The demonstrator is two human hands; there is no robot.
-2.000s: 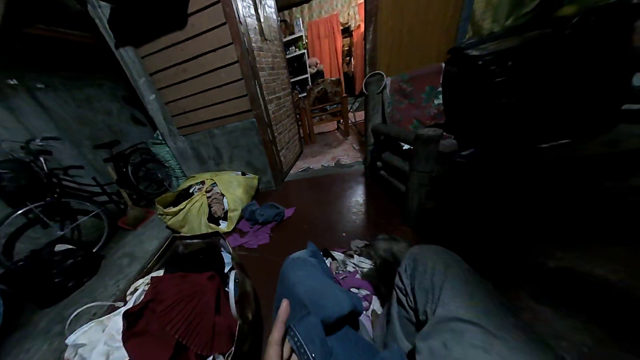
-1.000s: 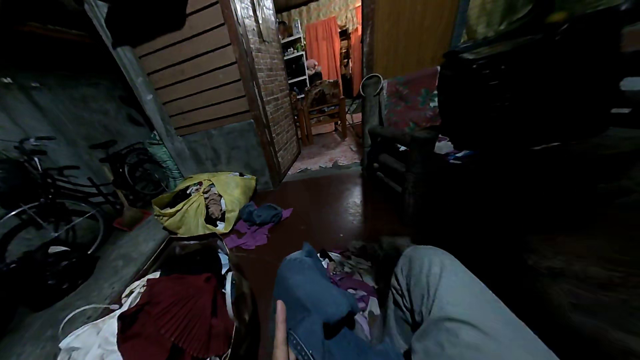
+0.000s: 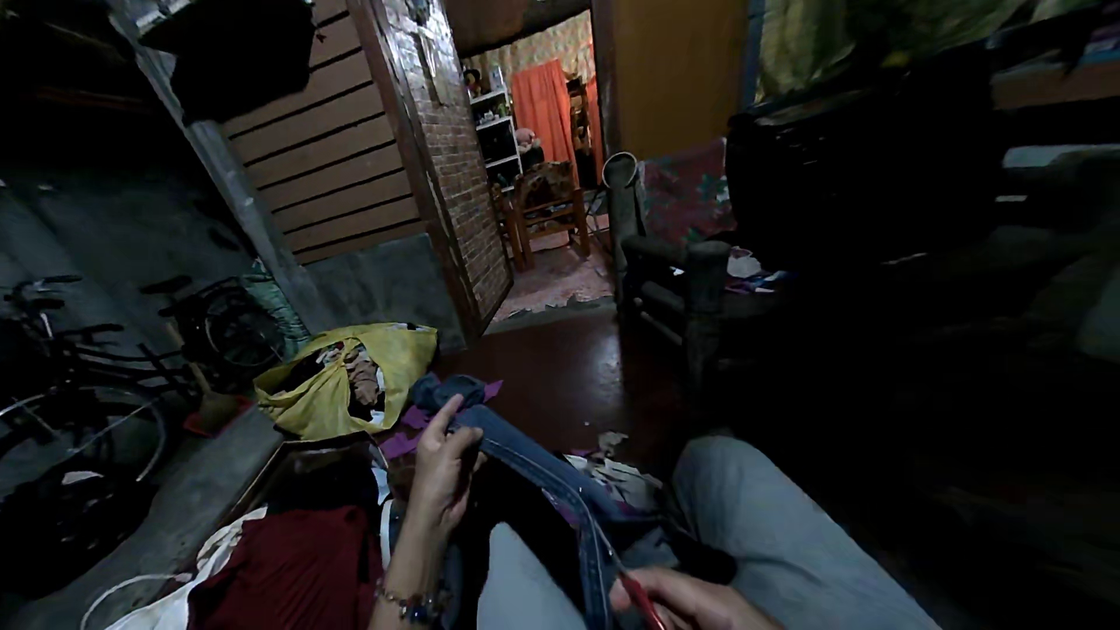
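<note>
My left hand (image 3: 448, 459), with a beaded bracelet at its wrist, grips one end of a strip of blue denim (image 3: 534, 464) and holds it raised over my lap. The denim runs down to the right, its stitched seam showing, and bends toward my knees. My right hand (image 3: 682, 599), at the bottom edge, holds a red-handled tool (image 3: 641, 602), whose thin metal part touches or lies close to the denim; its exact kind is unclear. Cloth scraps (image 3: 617, 477) lie on the floor between my legs.
A yellow sack (image 3: 402, 354) of cloth stands ahead on the left, beside purple cloth (image 3: 401, 444). Dark red cloth (image 3: 289, 569) fills a container at lower left. Bicycles (image 3: 87, 376) stand at the left wall. A wooden bench (image 3: 704, 289) is at right, near a doorway with a chair (image 3: 551, 206).
The denim lay over my leg and is now lifted and stretched out. My left hand has come into view with it, and the red-handled tool now shows in my right hand.
</note>
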